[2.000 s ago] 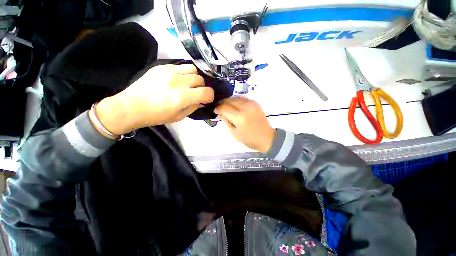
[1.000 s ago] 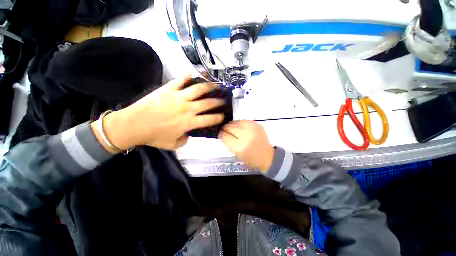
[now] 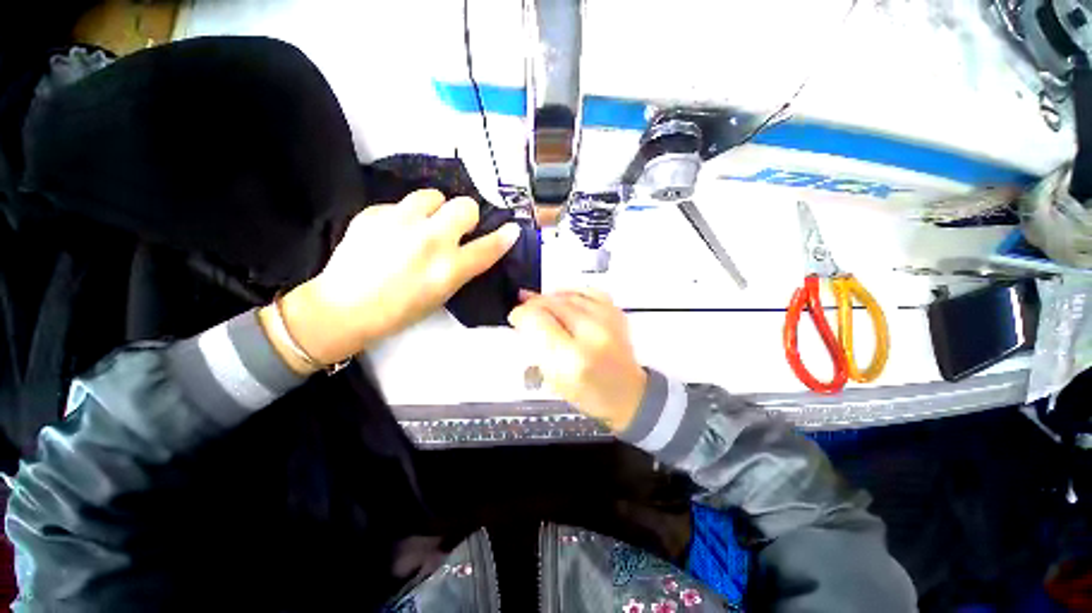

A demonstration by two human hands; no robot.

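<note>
The black garment lies in a large bulk at the left and hangs down over the table's front edge. A narrow part of it reaches under the head of the white sewing machine. My left hand presses on this part with fingers spread, just left of the presser foot area. My right hand pinches the garment's right edge, in front of the needle area. The needle itself cannot be made out behind the shiny metal guard.
Scissors with red and orange-yellow handles lie right of the machine head. Tweezers lie nearer, partly hidden by the tension dial. A black smartphone lies at the right. The ruler-marked table edge runs in front.
The view has shifted and turned, so the machine head looks more upright. My left hand's fingers have moved back from across the black piece, and more of the cloth between my hands shows.
</note>
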